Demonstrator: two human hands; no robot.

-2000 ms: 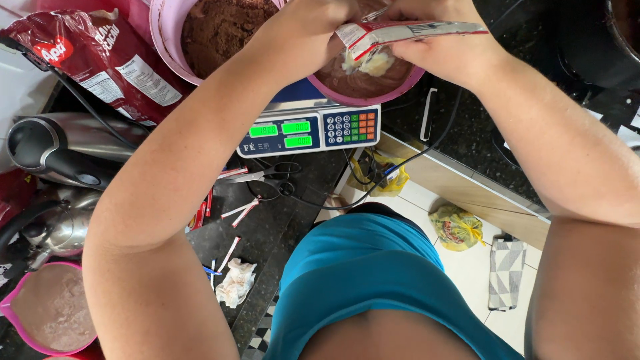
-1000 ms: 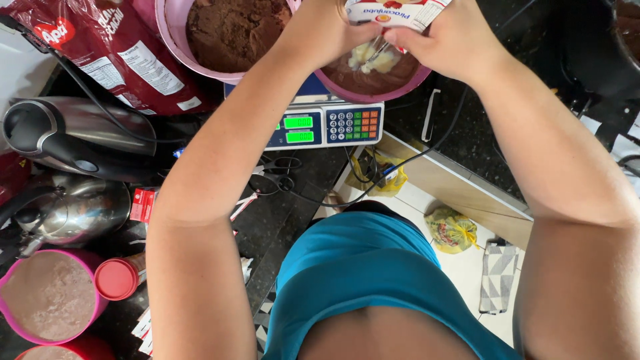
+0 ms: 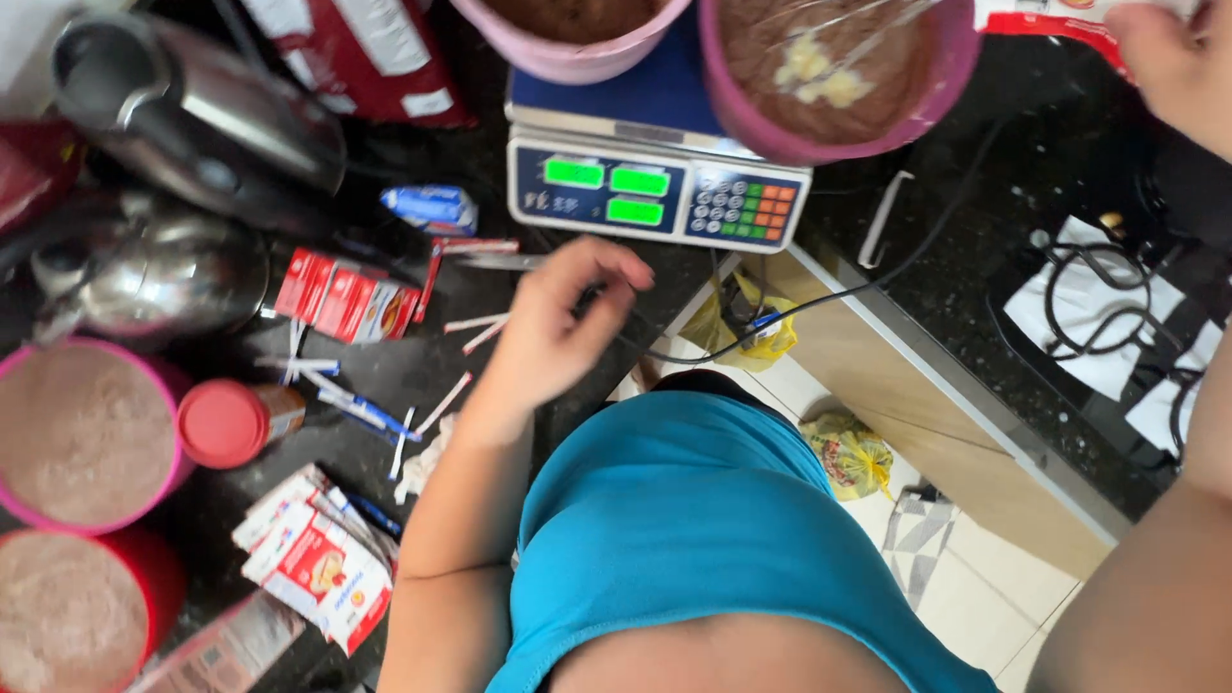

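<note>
My left hand point(image 3: 573, 318) hovers over the dark counter just below the digital scale point(image 3: 664, 183), its fingers curled over the black handles of scissors point(image 3: 496, 260); whether it touches them I cannot tell. My right hand point(image 3: 1174, 77), cut by the frame edge at the top right, holds a red and white carton point(image 3: 1049, 24). Between the hands, a purple bowl point(image 3: 847, 115) of brown mixture with pale cream lumps point(image 3: 818, 77) and a whisk point(image 3: 885, 38) rests on the scale. Beside it stands a pink bowl point(image 3: 577, 53) of brown powder.
At left are an electric kettle point(image 3: 202, 96), a metal kettle point(image 3: 154, 269), red cartons point(image 3: 346, 294), a red-lidded jar point(image 3: 223, 423), flattened cartons point(image 3: 322, 568) and bowls of brown mixture point(image 3: 87, 438). A black cable point(image 3: 847, 294) crosses the counter edge. The stove grate point(image 3: 1107, 298) is at right.
Both hands have left the purple bowl, where they held a carton together. The left hand has come down toward the scissors; the right has moved off to the right with the carton.
</note>
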